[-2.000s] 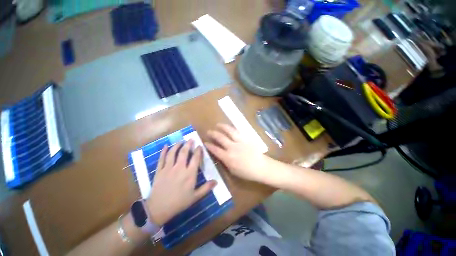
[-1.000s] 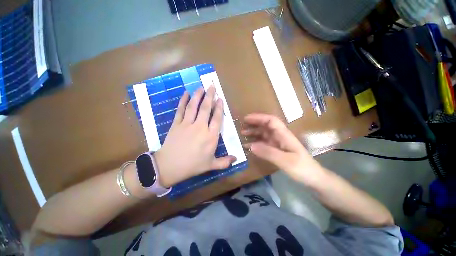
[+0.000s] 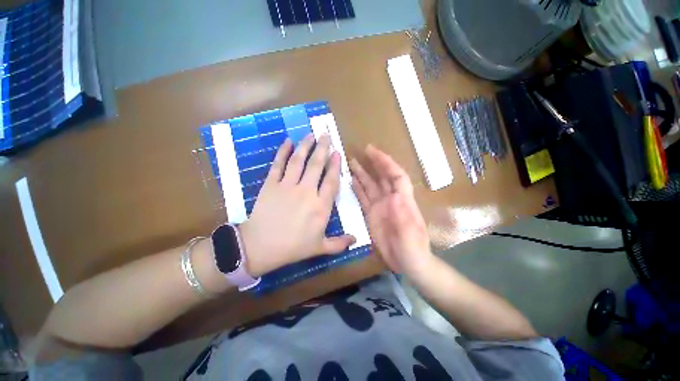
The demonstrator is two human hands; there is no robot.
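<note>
A blue solar cell string (image 3: pixel 250 152) lies on the brown tabletop in front of me. A white strip (image 3: pixel 227 175) lies along its left edge and another white strip (image 3: pixel 355 216) along its right edge. My left hand (image 3: pixel 294 197) lies flat over the string and the right strip, fingers spread, covering part of both. My right hand (image 3: pixel 391 208) stands on its edge beside the string's right side, palm turned partly up, fingers near the right strip; it holds nothing visible.
White strips (image 3: pixel 420 123) and ribbon pieces (image 3: pixel 476 138) lie to the right. Beyond are a soldering station (image 3: pixel 581 141), yellow-red-handled pliers (image 3: pixel 655 156) and a grey machine (image 3: pixel 496 33). A finished stack (image 3: pixel 45 74) and a dark cell (image 3: pixel 312 10) sit behind; a loose strip (image 3: pixel 39 238) lies left.
My right hand has moved left against the string's right side and its fingers now point away from me. My left hand stays on the string. The view has shifted down towards the string since two seconds ago.
</note>
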